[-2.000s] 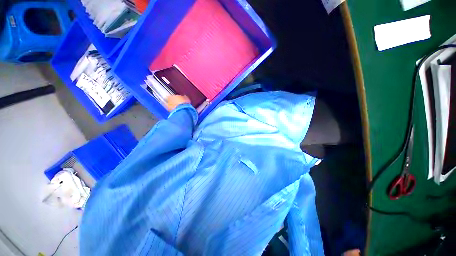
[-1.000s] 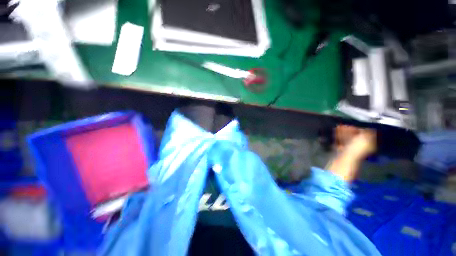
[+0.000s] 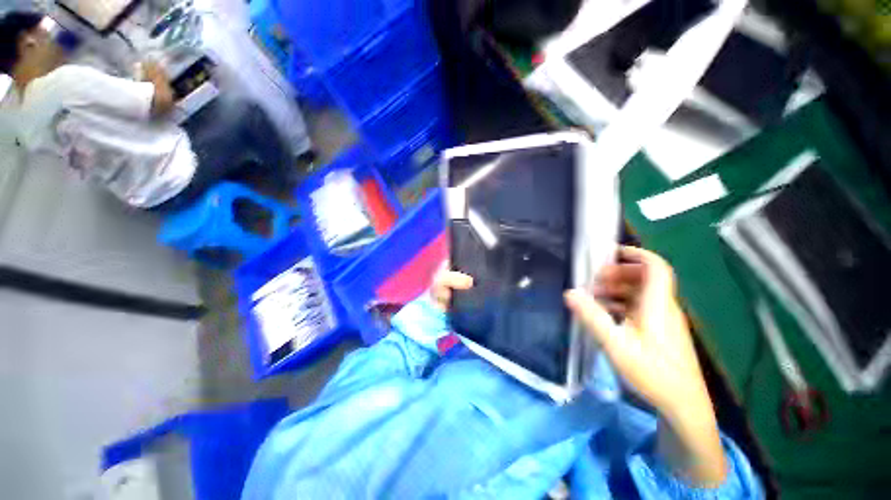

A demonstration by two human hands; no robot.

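A tablet (image 3: 513, 254) with a dark glossy face and a white sheet or sleeve at its edges is held up in front of my chest. My left hand (image 3: 450, 288) grips its left edge, with the thumb on the dark face. My right hand (image 3: 645, 327) is at its right side, with thumb and fingers around the white layer (image 3: 598, 210) along that edge. The picture is blurred, and the fingers behind the tablet are hidden.
The green bench (image 3: 723, 322) at right bears another tablet (image 3: 830, 259), scissors (image 3: 791, 376), a white label (image 3: 682, 196) and a long paper strip (image 3: 674, 83). Blue bins (image 3: 293, 317) stand at left, with a blue stool (image 3: 230, 223) and a seated person (image 3: 107, 127) behind.
The view has swung left. My left hand has come out of the blue bin area and a tablet is now held between both hands. My right hand has moved in from the right.
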